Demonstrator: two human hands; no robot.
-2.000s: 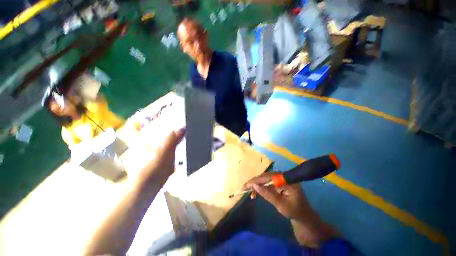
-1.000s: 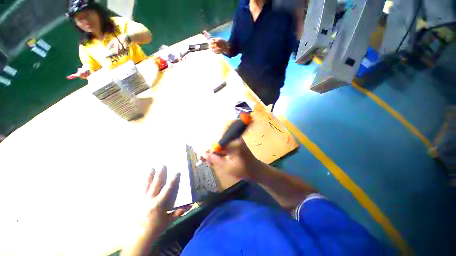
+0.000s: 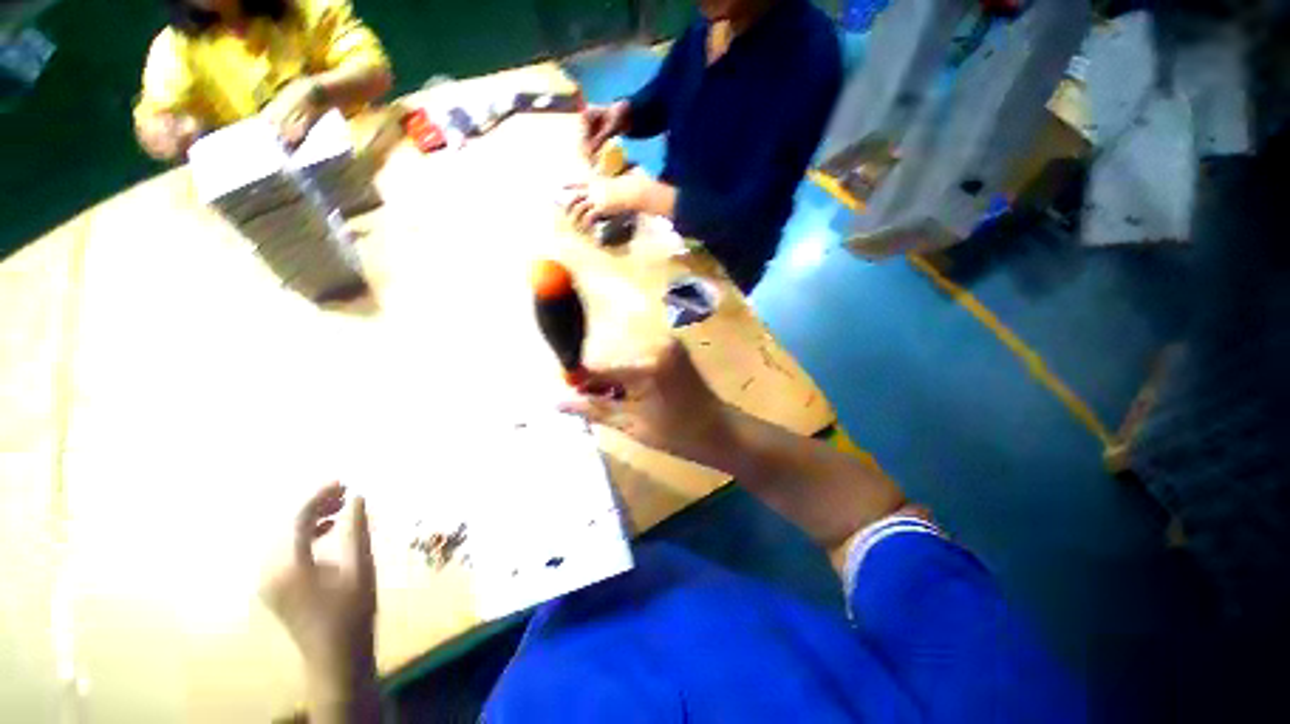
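Observation:
My right hand (image 3: 658, 399) is closed around a screwdriver (image 3: 560, 318) with a black handle and orange end. Its handle points up and away, and its shaft and tip are lost in glare. The screwdriver is above the far part of a white flat panel (image 3: 555, 526) with small dark holes, lying near the table's front edge. A small pile of dark screws (image 3: 442, 543) shows at the panel's left. My left hand (image 3: 328, 580) is over the table left of the screws, thumb and fingers apart, with nothing visible in it.
The tan table (image 3: 658, 488) glares white. A panel stack (image 3: 290, 212) stands by a person in yellow (image 3: 255, 64). A person in navy (image 3: 743, 127) works at the far right edge, near a small dark-and-silvery packet (image 3: 690, 300). Large grey panels (image 3: 976, 156) hang beyond on the right.
My left hand has moved left, off the panel area. The screwdriver has shifted left and its handle stands steeper. The person in navy now has both hands at the table, and the yellow-clad person's hands are at the stack.

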